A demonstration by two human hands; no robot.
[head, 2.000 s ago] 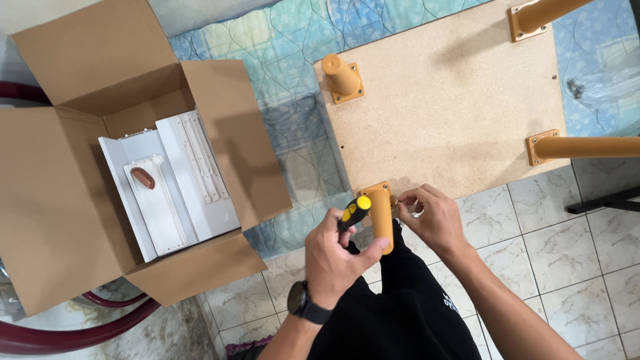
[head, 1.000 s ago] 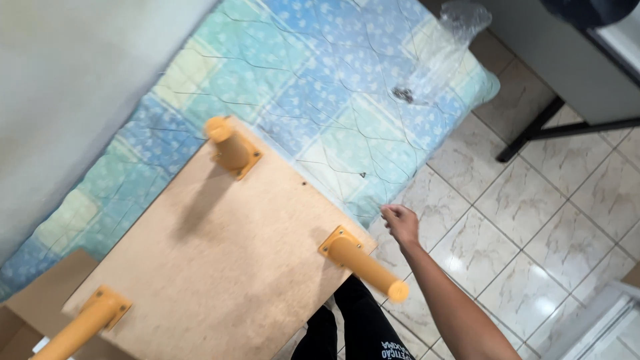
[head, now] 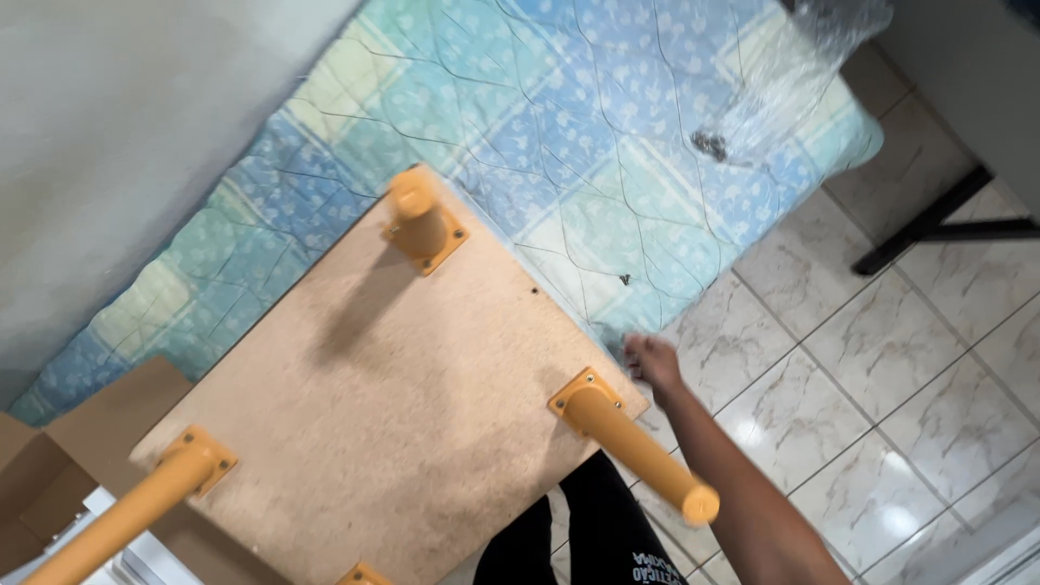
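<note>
My right hand is at the right edge of an upturned wooden board, by the mattress edge; its fingers are blurred and curled, and I cannot tell if they hold anything. Close below it, an orange leg rises from a square plate with screws at the board's corner. Another orange leg stands at the top corner and a third at the left. Part of an orange plate shows at the bottom edge. A few small screws lie on the patterned quilt. My left hand is out of view.
The quilt-covered mattress lies beyond the board. A clear plastic bag with a small pile of hardware rests on it. An open cardboard box stands at lower left, a black metal stand at right, above floor tiles.
The view has swung far to the right. My right hand has left the near leg it was beside two seconds ago. My left hand, then at that leg with a yellow-and-black screwdriver, is out of view.
</note>
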